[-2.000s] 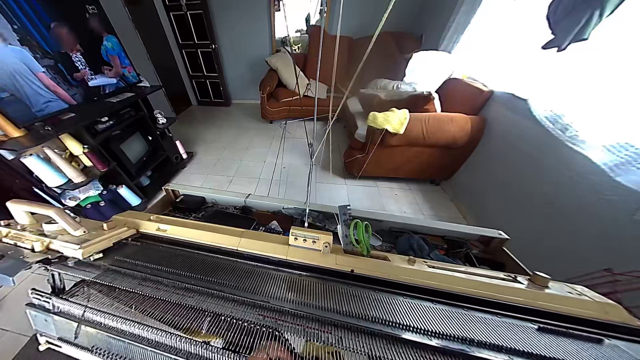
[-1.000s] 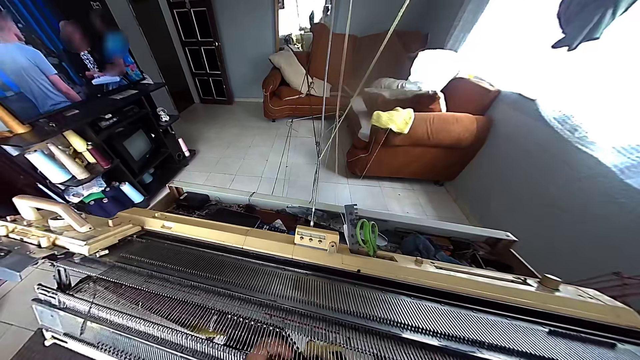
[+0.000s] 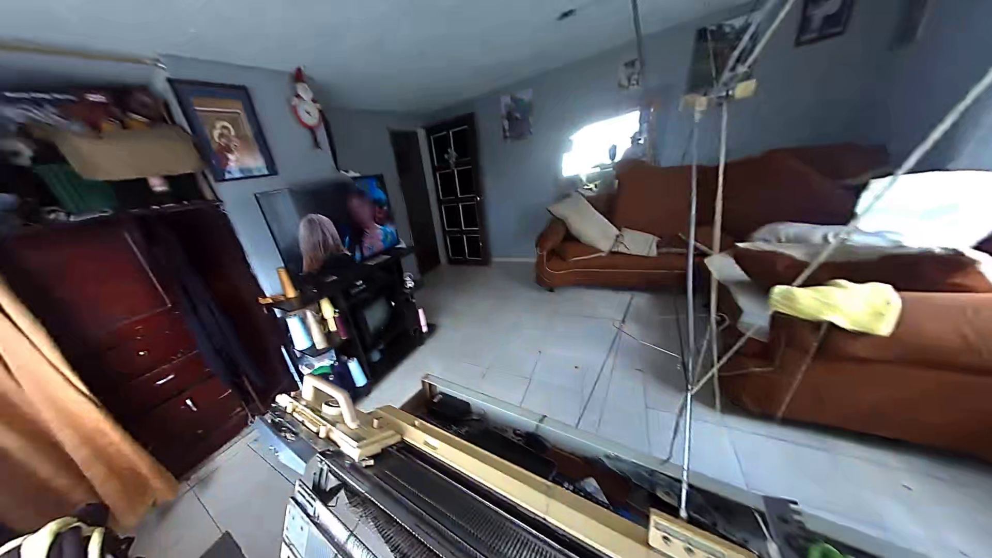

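Observation:
Neither of my hands shows in the head view. A flatbed knitting machine (image 3: 511, 484) with a cream top rail and rows of metal needles runs from the lower middle toward the bottom right. Its cream carriage (image 3: 339, 422), with a curved handle, sits at the left end of the bed. A metal yarn mast (image 3: 687, 449) rises from a small cream block (image 3: 690, 535) on the rail, with tension parts at its top. Part of a green-handled tool (image 3: 823, 550) shows at the bottom right edge.
A narrow trough (image 3: 535, 453) of odds and ends lies behind the rail. Cones of yarn (image 3: 298, 332) fill a black stand under a television (image 3: 333, 225). A dark red cabinet (image 3: 101, 310) and an orange curtain (image 3: 70, 403) are at left. Brown sofas (image 3: 891, 380) stand at right, one bearing a yellow cloth (image 3: 841, 304).
The view has swung left and up. The fingers seen at the bottom edge of the earlier frames are out of view.

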